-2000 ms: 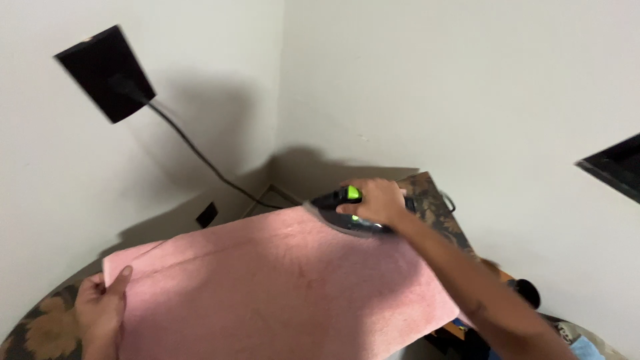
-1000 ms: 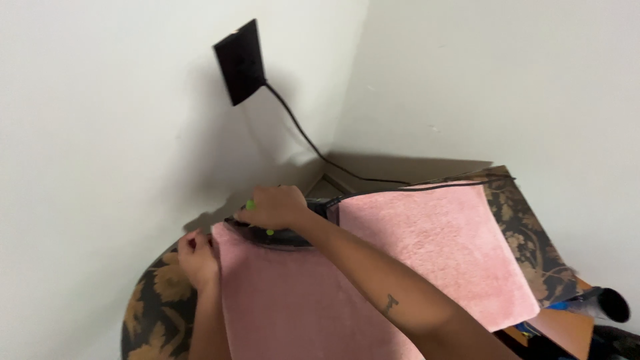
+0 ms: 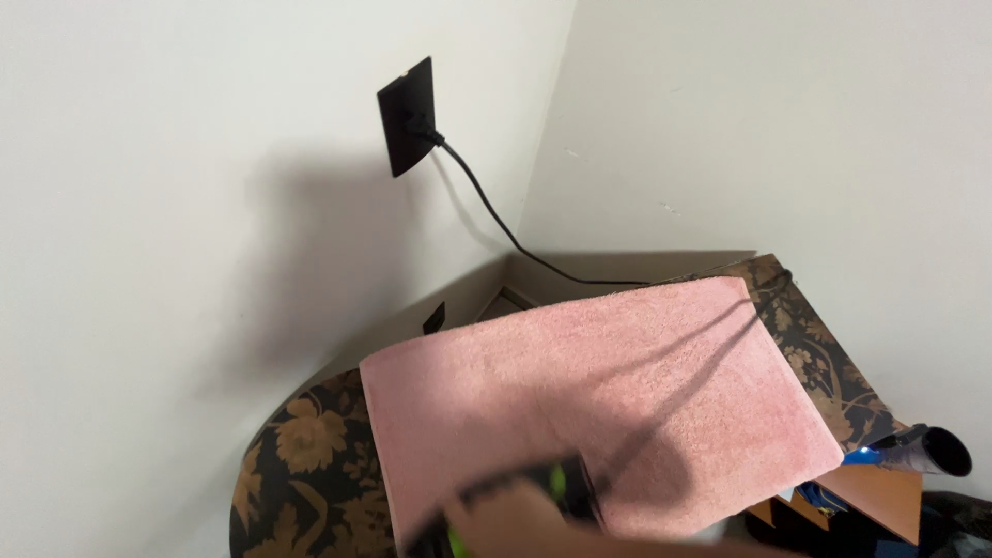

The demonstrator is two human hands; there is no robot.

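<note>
A pink towel (image 3: pixel 620 372) lies spread over an ironing board with a dark floral cover (image 3: pixel 310 465). At the bottom centre my right hand (image 3: pixel 515 519), blurred, is closed around the handle of a black and green clothes iron (image 3: pixel 570 488). The iron is over the towel's near part; whether it touches the cloth cannot be told. From the iron a cord runs up to the right, blurred, toward the board's far right corner. My left hand is out of view.
A black wall outlet plate (image 3: pixel 407 116) holds a plug with a black cable (image 3: pixel 496 213) running behind the board. White walls meet in a corner close behind. At the right are a dark cylindrical object (image 3: pixel 942 451) and an orange-brown wooden piece of furniture (image 3: pixel 876 496).
My right hand has brought the iron from the towel's far left edge to its near part. My left hand, earlier at the towel's left corner, has left the view.
</note>
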